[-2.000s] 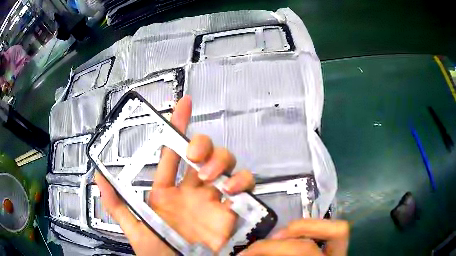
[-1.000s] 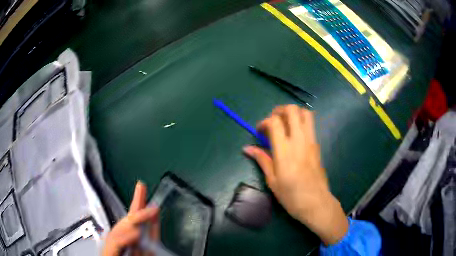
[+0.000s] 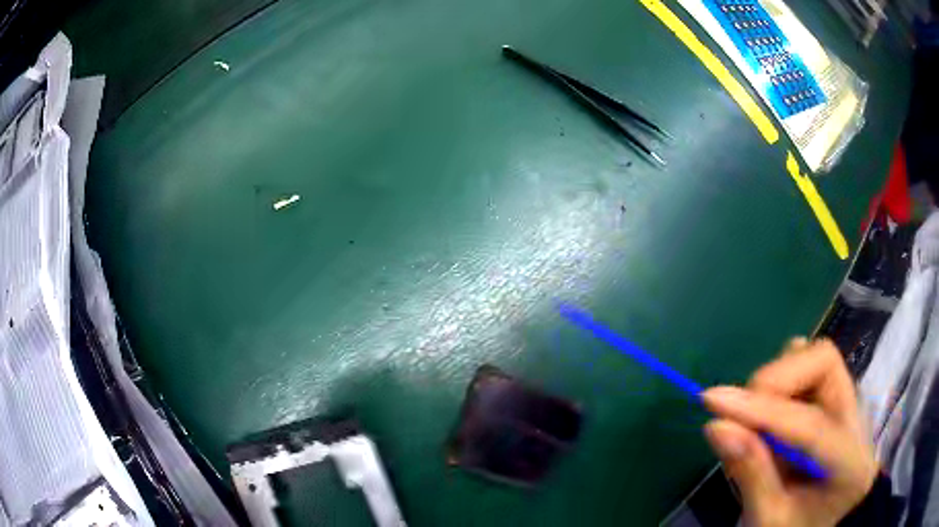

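Note:
My right hand (image 3: 798, 437) holds the blue plastic stick (image 3: 644, 357) between thumb and fingers at the lower right, its free end pointing up and left above the green mat. My left hand is not in view. A phone middle frame (image 3: 309, 453), silvery white with a black end, shows at the bottom edge, cut off by it; whether it is held is hidden. The dark squarish pad (image 3: 520, 427) lies on the mat between the frame and my right hand.
Black tweezers (image 3: 582, 93) lie open at the top. A blue sticker sheet (image 3: 767, 57) and yellow tape (image 3: 721, 72) are at the upper right. Pale scraps (image 3: 286, 203) lie on the left. Foam-covered trays (image 3: 36, 268) stand at the left edge. White-and-black wrapped material (image 3: 906, 319) is at the right edge.
My right hand has picked up the blue stick and moved right and down. My left hand has left the view. The frame's silvery side now shows. The view has shifted right.

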